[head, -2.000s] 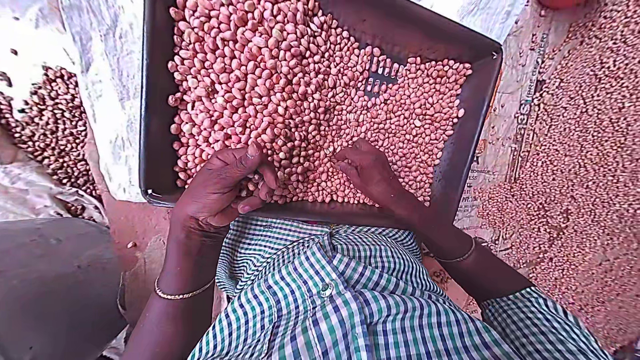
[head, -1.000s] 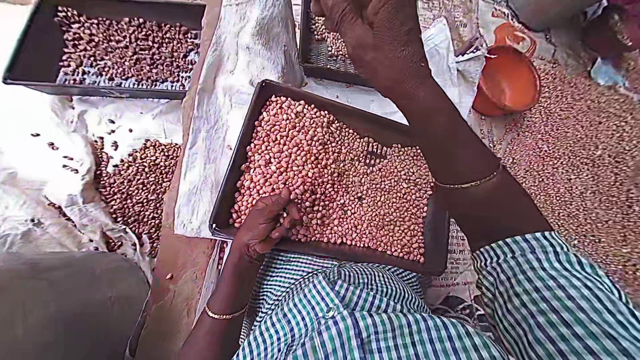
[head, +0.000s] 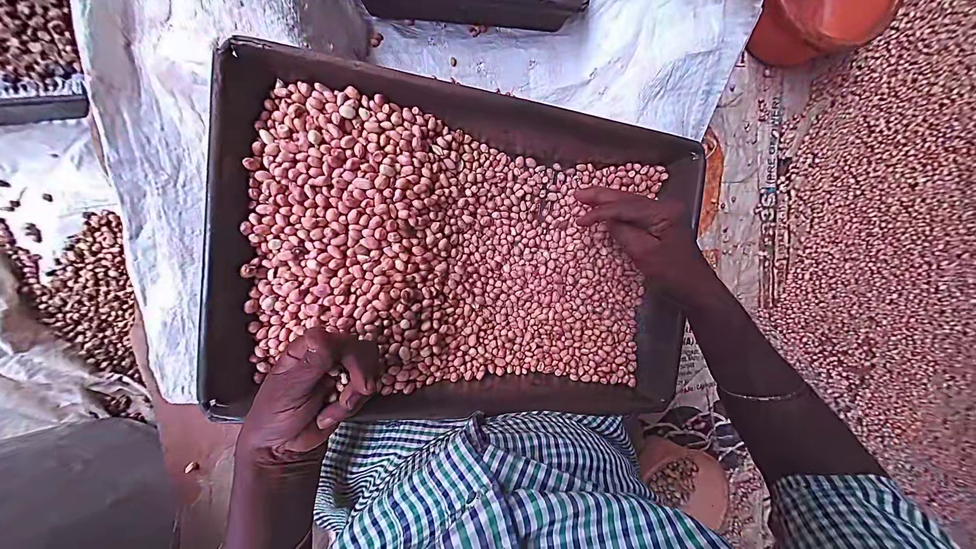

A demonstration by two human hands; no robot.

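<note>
A dark rectangular tray (head: 457,88) with a slotted bottom lies across my lap, spread with pink-skinned shelled peanuts (head: 358,221). My left hand (head: 316,389) is at the tray's near left corner, its fingers curled around a few peanuts. Over the right part of the peanuts is my right hand (head: 640,229), palm down, thumb and fingers slightly apart, with nothing visible in it. A small patch of the tray's slotted bottom shows just left of its fingertips.
White woven sheets (head: 610,69) lie beyond the tray. An orange plastic container (head: 823,27) stands at the upper right, above a wide spread of peanuts (head: 884,267). Darker nuts (head: 91,297) are heaped at the left. A small bowl (head: 705,488) holding some nuts is beside my lap.
My right hand was raised beyond the tray's far edge one second ago and is now down over the peanuts at the right. My left hand has stayed at the near left. The view has shifted.
</note>
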